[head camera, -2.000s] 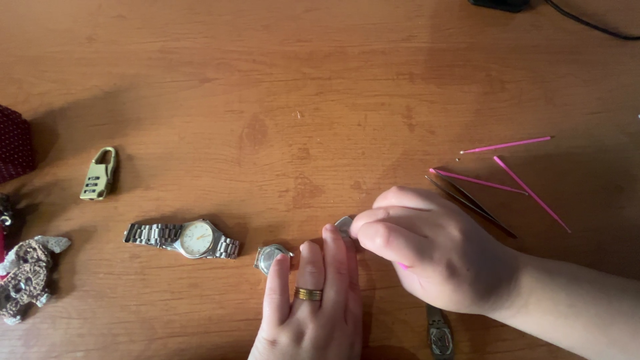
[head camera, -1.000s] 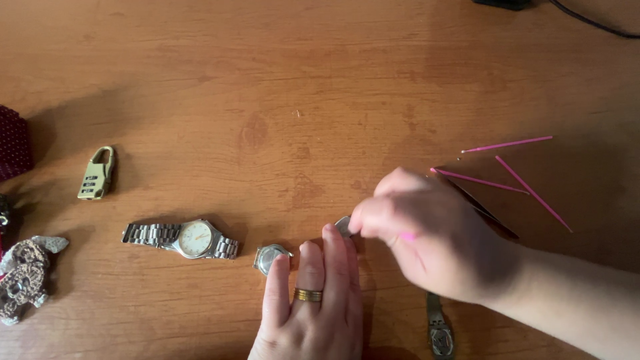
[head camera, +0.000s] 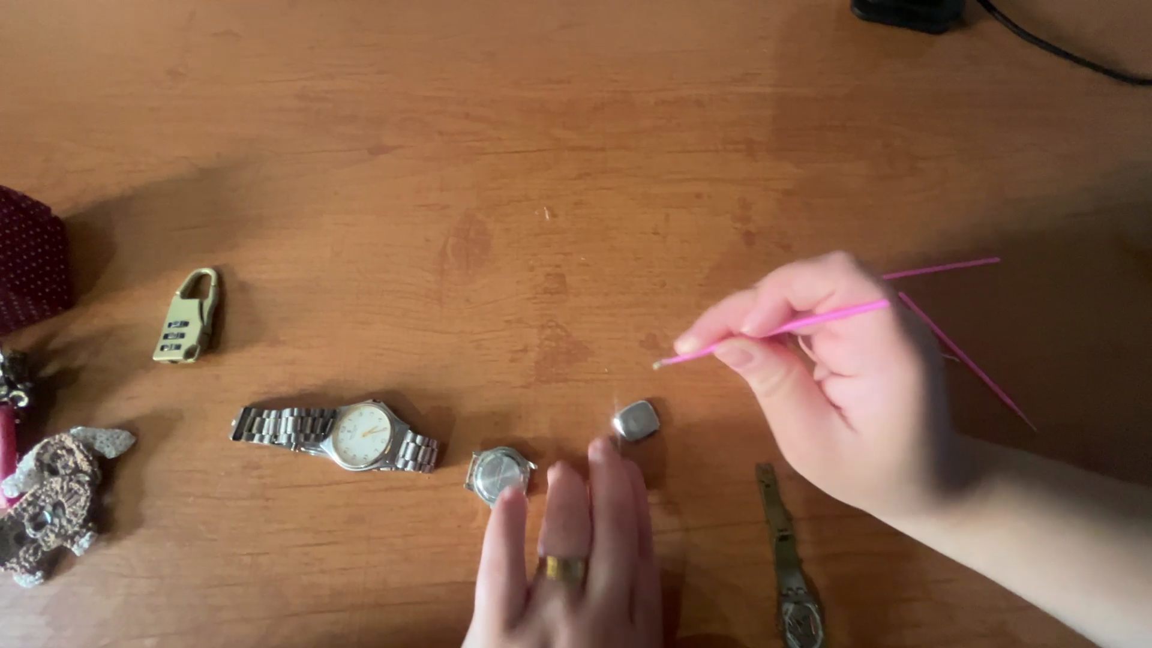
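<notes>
Between the thumb and fingers of my right hand (head camera: 837, 378) is a thin pink micro applicator brush (head camera: 792, 326), its small tip pointing left above the table. My left hand (head camera: 571, 558), with a gold-coloured ring on one finger, rests palm down with its fingers apart. Just beyond its fingertips lies a small rectangular metal watch case (head camera: 636, 421). A round watch case without a strap (head camera: 499, 475) is at the tip of its leftmost finger. Farther left lies a silver wristwatch with a metal bracelet (head camera: 363, 436). A gold-coloured wristwatch (head camera: 787, 549) lies right of my left hand.
More pink applicator sticks (head camera: 967, 360) lie behind my right hand. At the left are a brass-coloured combination padlock (head camera: 184, 324), a crocheted figure (head camera: 54, 504) and a dark red dotted object (head camera: 31, 261). A black device with a cable (head camera: 909, 11) sits at the top right.
My right hand has lifted away from the rectangular watch case and turned, bringing the pink applicator into view. My left fingers have drawn back a little from that case, which now shows whole.
</notes>
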